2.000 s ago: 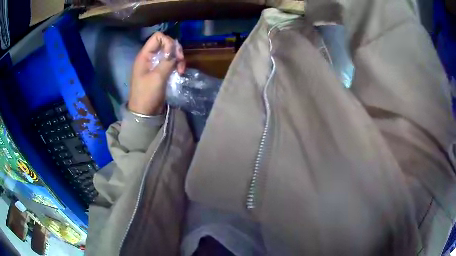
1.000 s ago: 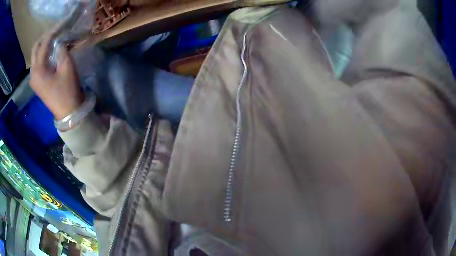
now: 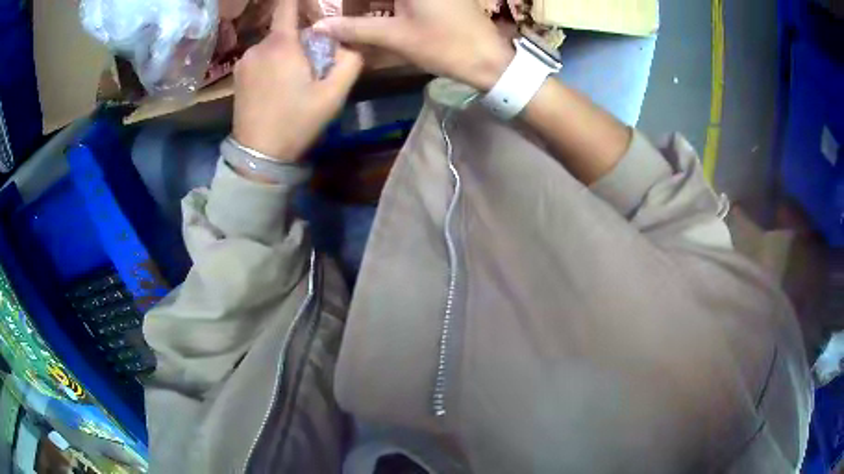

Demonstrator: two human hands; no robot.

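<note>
My left hand, with a bangle at the wrist, is over the near side of the carton at the top. A small clear bag or film is bunched in its curled fingers. My right hand, with a pale-strapped watch, reaches in from the right, its fingertips at the small bag; its grip is blurred and cannot be told. Pink moulded parts show in the carton behind the hands. A larger crinkled clear polybag lies at the carton's left edge.
A blue frame and a black keyboard are left of my left arm. A green printed sheet is at the far left. A blue crate stands at the far right, beyond a yellow floor line.
My left hand has moved right from the carton's left side. My right hand has come into view beside it. The large polybag now lies apart from my left hand.
</note>
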